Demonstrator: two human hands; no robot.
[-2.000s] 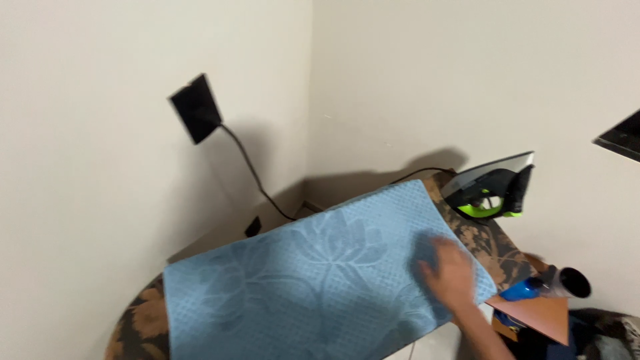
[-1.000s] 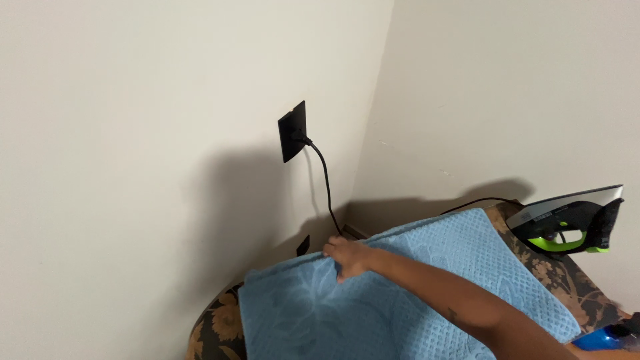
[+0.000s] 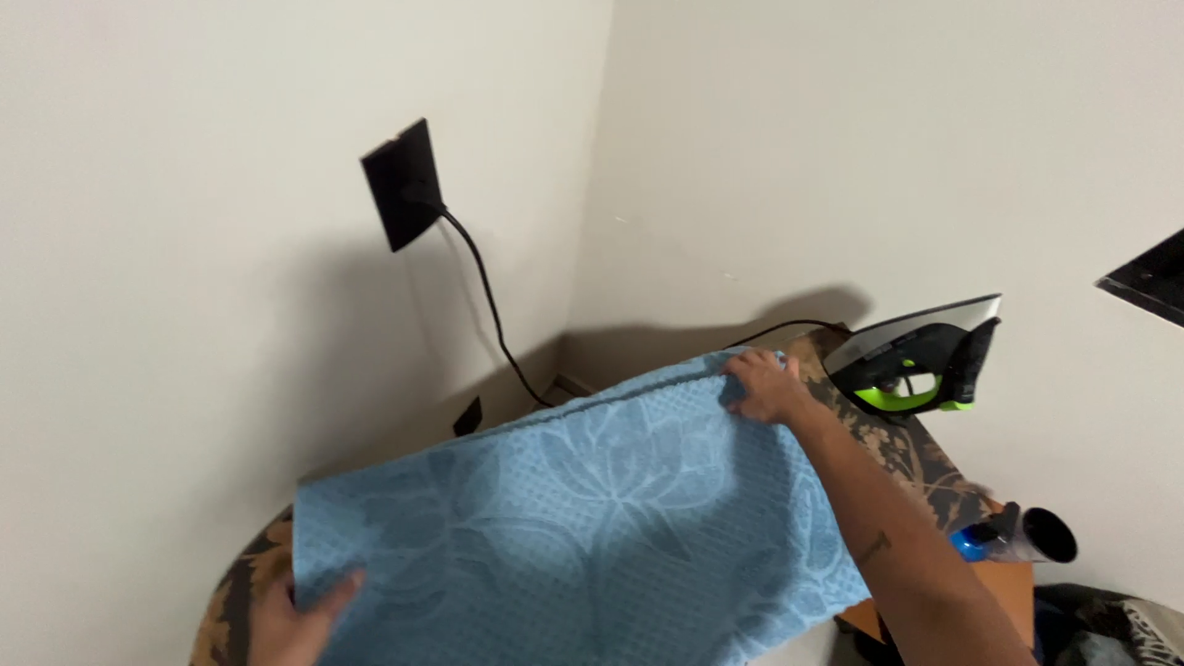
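A folded blue towel (image 3: 573, 518) with a raised flower pattern lies across a floral-covered ironing board (image 3: 911, 453). My right hand (image 3: 763, 384) grips the towel's far right corner, fingers bent over its folded edge. Low at the left, my left hand (image 3: 301, 615) rests at the towel's left edge, thumb apart from the fingers; whether it pinches the cloth cannot be told. Just right of the towel, a black and green clothes iron (image 3: 911, 361) stands tilted on the board's end, its metal soleplate facing the wall.
The black cord (image 3: 486, 282) hangs from a wall socket (image 3: 402, 185) and runs behind the board. Walls meet in a corner beyond it. At the right are a bottle or cup with a dark round opening (image 3: 1050, 536), an orange-brown surface (image 3: 1008, 592) and piled cloth (image 3: 1110, 620).
My right hand has moved from the towel's far left edge to its far right corner. My left hand has come into view at the lower left. The towel's far edge now shows separate layers at the right.
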